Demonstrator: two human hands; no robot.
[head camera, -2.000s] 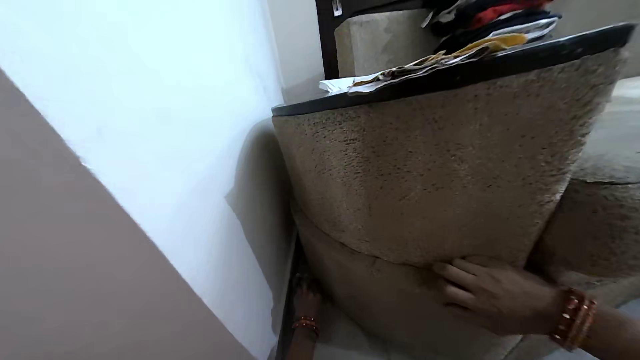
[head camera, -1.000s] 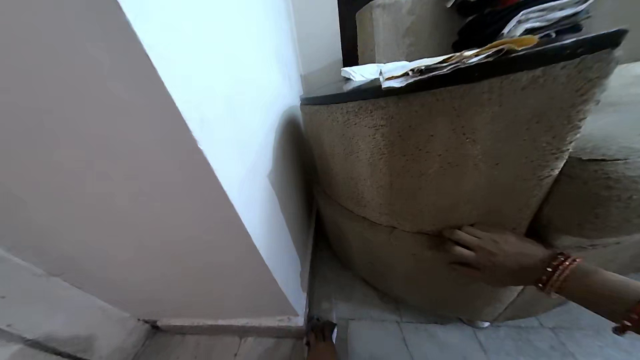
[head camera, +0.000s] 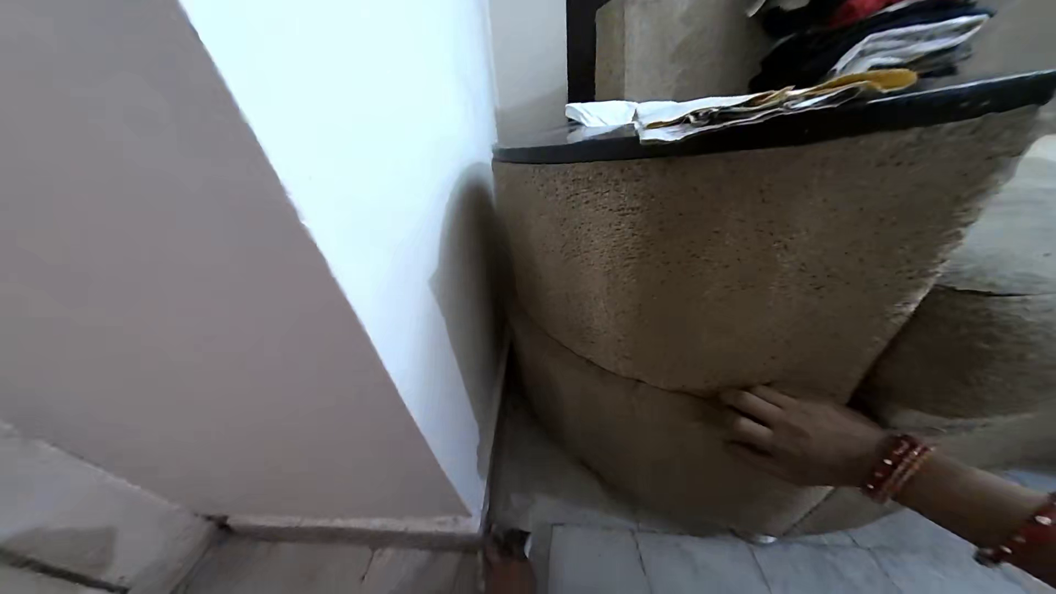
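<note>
My right hand (head camera: 800, 437), with red and gold bangles at the wrist, rests against the side of a brown fabric sofa (head camera: 726, 272). Its curled fingertips touch the horizontal seam of the sofa arm, and it holds no separate object. Low at the bottom edge, beside the corner of the white wall (head camera: 396, 247), my left hand (head camera: 507, 565) is only partly in view. Something small and dark shows at its fingers; whether it is gripped cannot be told. The rest of that hand and its wrist lie outside the frame.
A dark glossy top (head camera: 792, 124) caps the sofa arm, bearing folded white and yellow cloths or papers (head camera: 709, 111). Behind is a pile of folded clothes (head camera: 907, 41). A narrow gap separates sofa and wall above the tiled floor (head camera: 660, 561); a low skirting (head camera: 355, 532) edges the wall.
My left hand, earlier deep in the gap between wall and sofa, has come back toward the bottom edge. My right hand stays on the sofa seam. The view has swung left and down.
</note>
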